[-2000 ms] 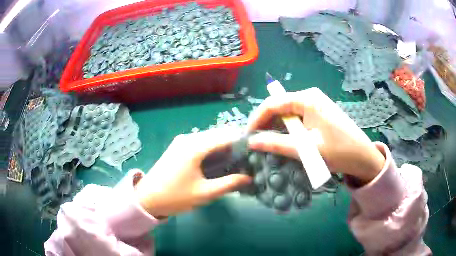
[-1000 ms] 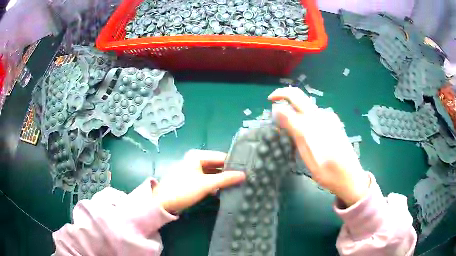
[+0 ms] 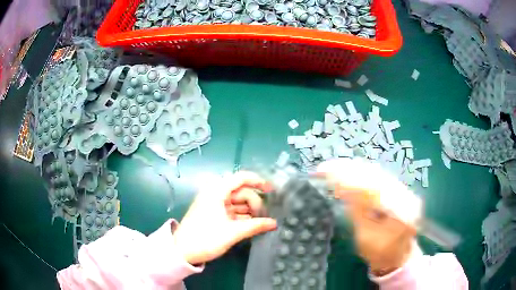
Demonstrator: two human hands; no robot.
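A grey domed rubber sheet (image 3: pixel 300 249) hangs towards the bottom edge of the view, its upper end blurred between my hands. My left hand (image 3: pixel 226 218) pinches the sheet's left side between thumb and curled fingers. My right hand (image 3: pixel 376 212) is strongly blurred at the sheet's upper right; whether its fingers touch the sheet cannot be told. A pale slim tool (image 3: pixel 440 233), also blurred, sticks out of my right hand to the lower right; its tip is not visible. Small grey rectangular pads (image 3: pixel 353 133) lie in a loose pile just beyond my hands.
A red basket (image 3: pixel 254 35) full of small round grey parts stands at the top. Domed sheets (image 3: pixel 138 105) are heaped at the left, over orange patterned strips (image 3: pixel 25 136). More sheets (image 3: pixel 478 141) lie along the right edge. Thin flash strings lie near the left heap.
The sheet was turned from a folded bundle to hang lengthwise. My right hand has moved down and right from the sheet's top, uncovering the pads. The view has shifted, with the basket higher.
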